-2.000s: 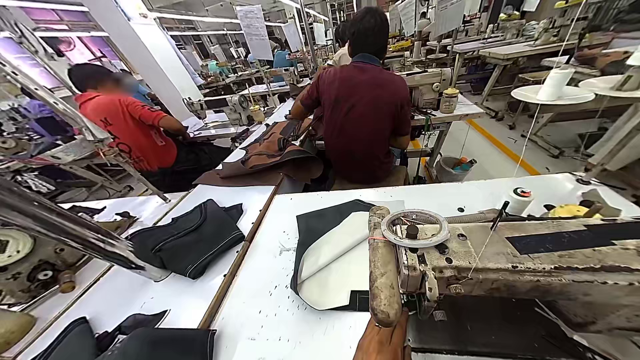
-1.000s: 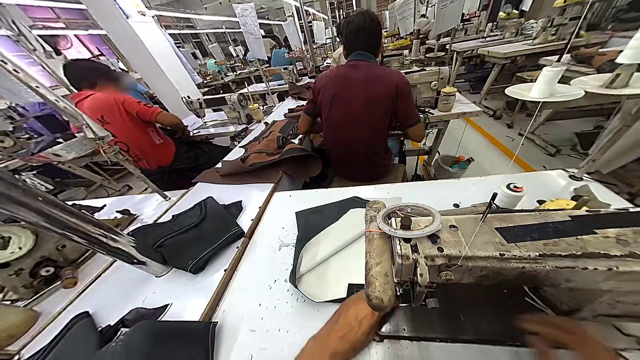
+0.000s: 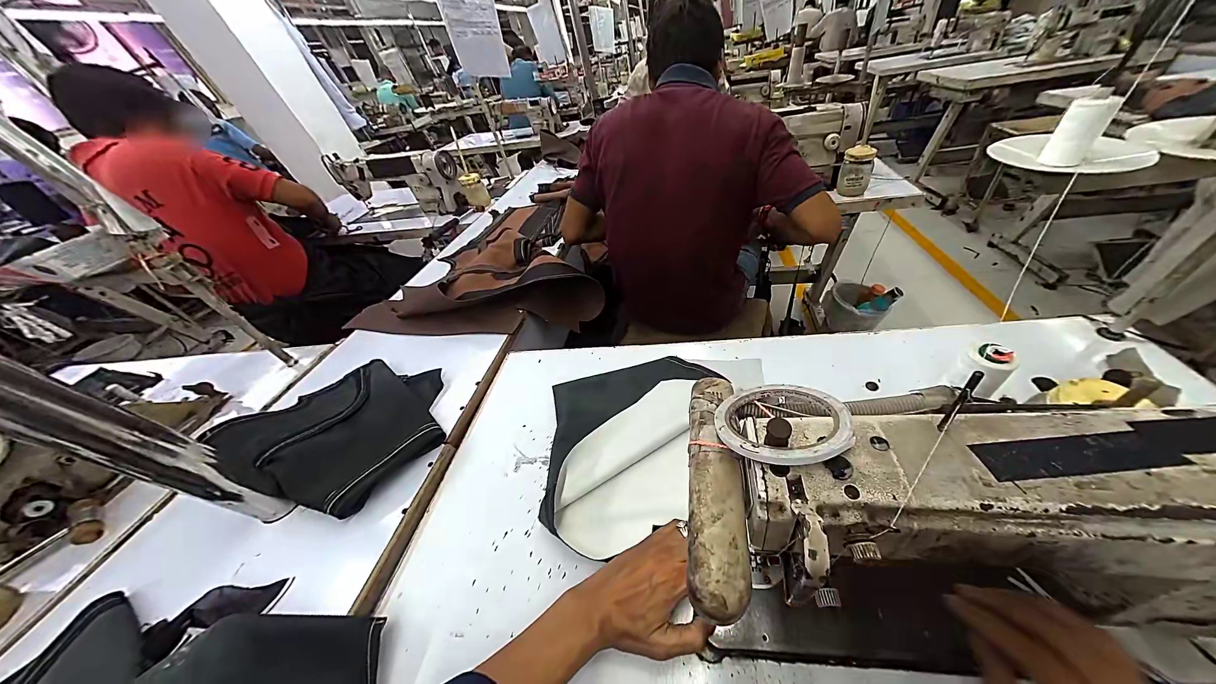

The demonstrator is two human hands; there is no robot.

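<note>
An industrial sewing machine, its pale casing worn and stained, fills the lower right. My left hand is beside its needle end, fingers partly behind the rounded guard and near the edge of a dark piece with white lining; whether it grips the piece cannot be told. My right hand, blurred, is over the dark material under the machine arm; its fingertips look free, but its hold is unclear. A clear tape ring lies on the machine head.
Dark stitched pieces lie left of a wooden strip. A metal tube crosses the left side. Thread cones stand at right. One person in maroon sits ahead, another in red at left.
My left hand has come out from behind the guard to the lower left. My right hand, out of sight two seconds ago, has come into view at the lower right.
</note>
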